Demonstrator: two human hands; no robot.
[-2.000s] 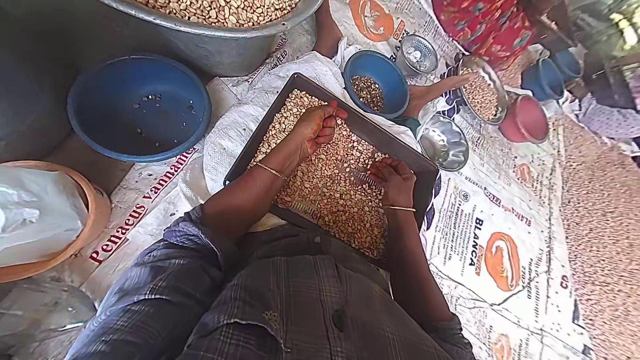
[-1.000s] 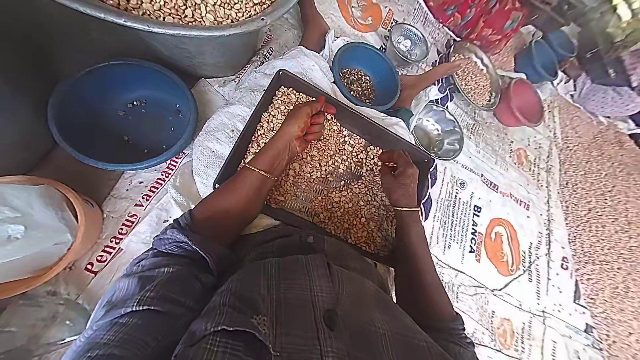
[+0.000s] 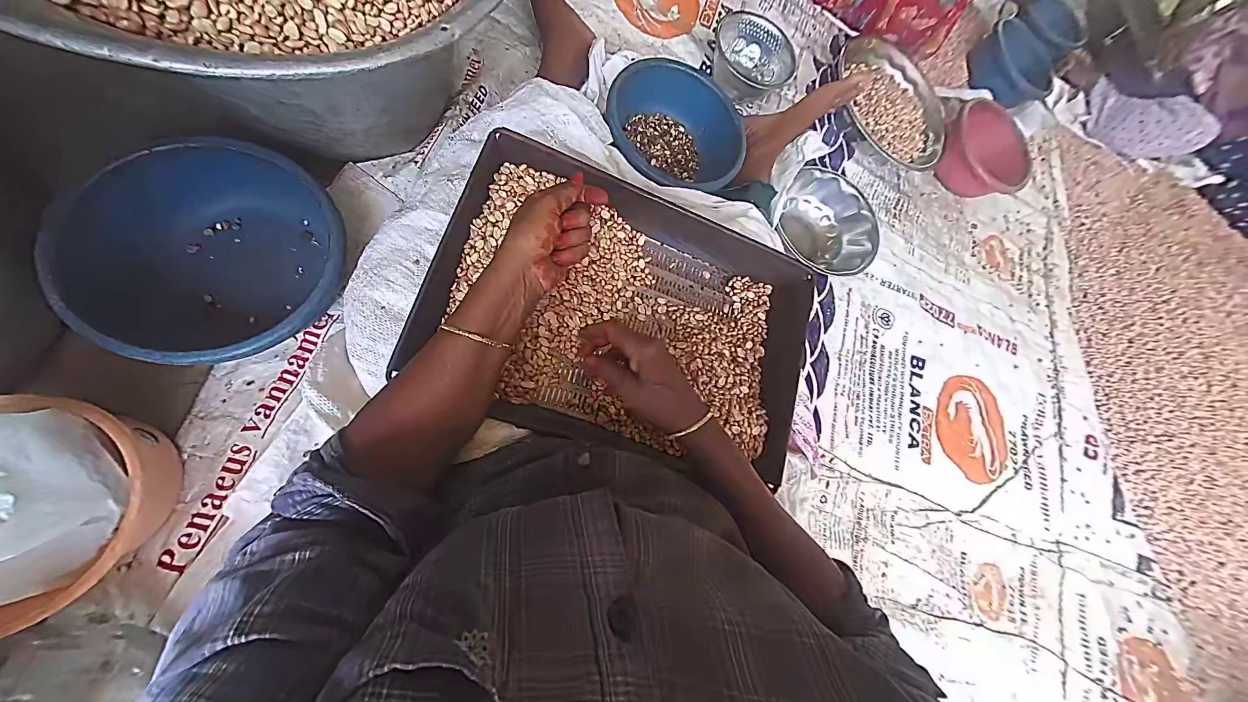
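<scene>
A dark rectangular tray [image 3: 792, 351] with a slotted bottom lies across my lap, holding a layer of pale brown nuts or beans [image 3: 604, 278]. My left hand [image 3: 554, 232] is above the upper left part of the layer, its fingers curled in; whether something is inside them cannot be made out. Over the middle of the tray is my right hand [image 3: 639, 370], thumb and forefinger curved toward each other, with the fingertips close to the nuts. Bare slots show at the right of centre and near the lower edge.
A large metal tub [image 3: 390, 88] of similar nuts stands upper left, above a blue basin [image 3: 185, 263]. Beyond the tray are a small blue bowl [image 3: 717, 132], a steel bowl [image 3: 827, 219] and another person's foot [image 3: 799, 122]. An orange-rimmed container [image 3: 146, 478] stands lower left.
My right hand has moved left, from the right part of the tray to its middle. My left hand stays near the upper left part.
</scene>
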